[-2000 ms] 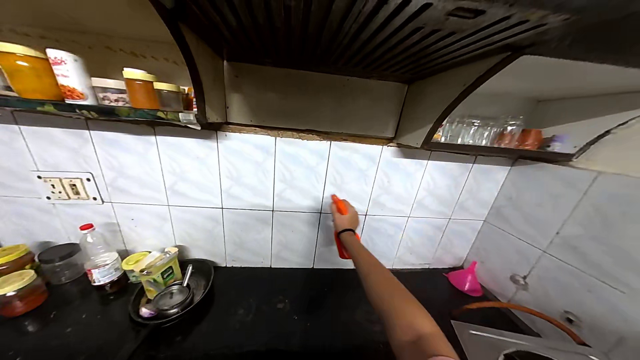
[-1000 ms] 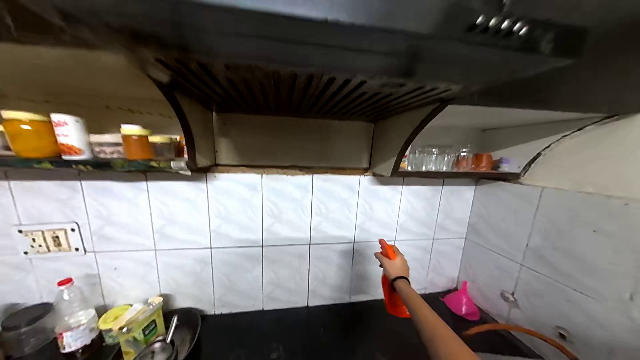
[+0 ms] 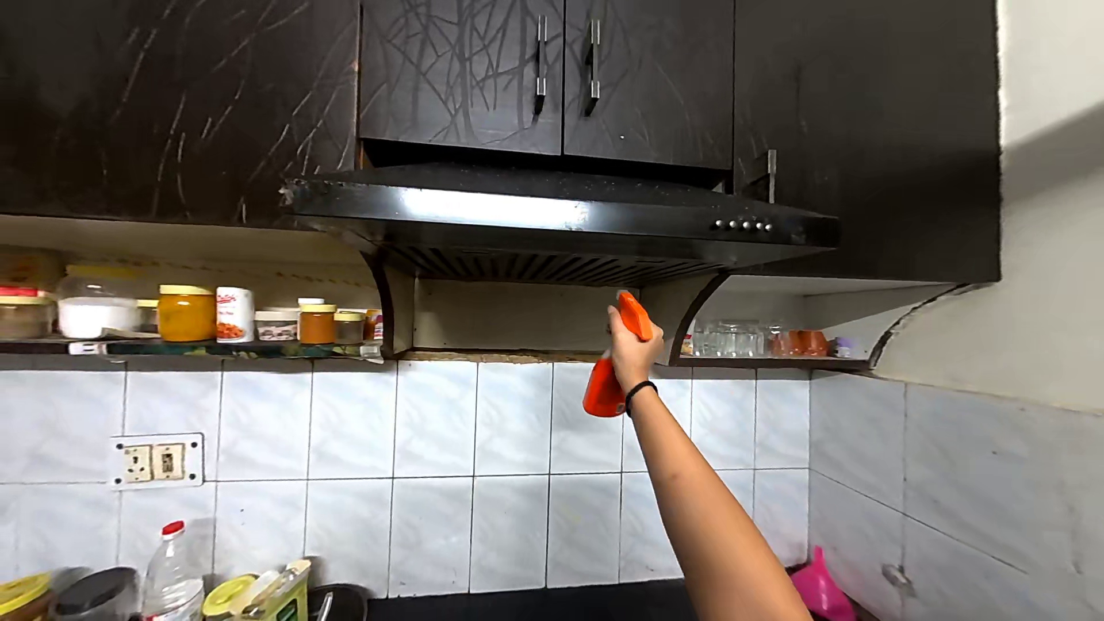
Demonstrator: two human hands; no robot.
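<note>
An orange spray bottle is gripped around its neck by my right hand, which wears a black band at the wrist. The bottle is tilted, its orange spray head just under the right part of the black range hood. Behind it are the recess below the hood and the white marbled wall tiles. My left hand is out of the frame.
Jars stand on the left shelf; glasses and orange cups are on the right one. Dark cabinets hang above. Below are a capped plastic bottle, tubs, a pan, a pink funnel and the black counter.
My right hand has risen with the spray bottle from in front of the lower tiles to just below the hood. The view has tilted up, showing the hood's front and the cabinets.
</note>
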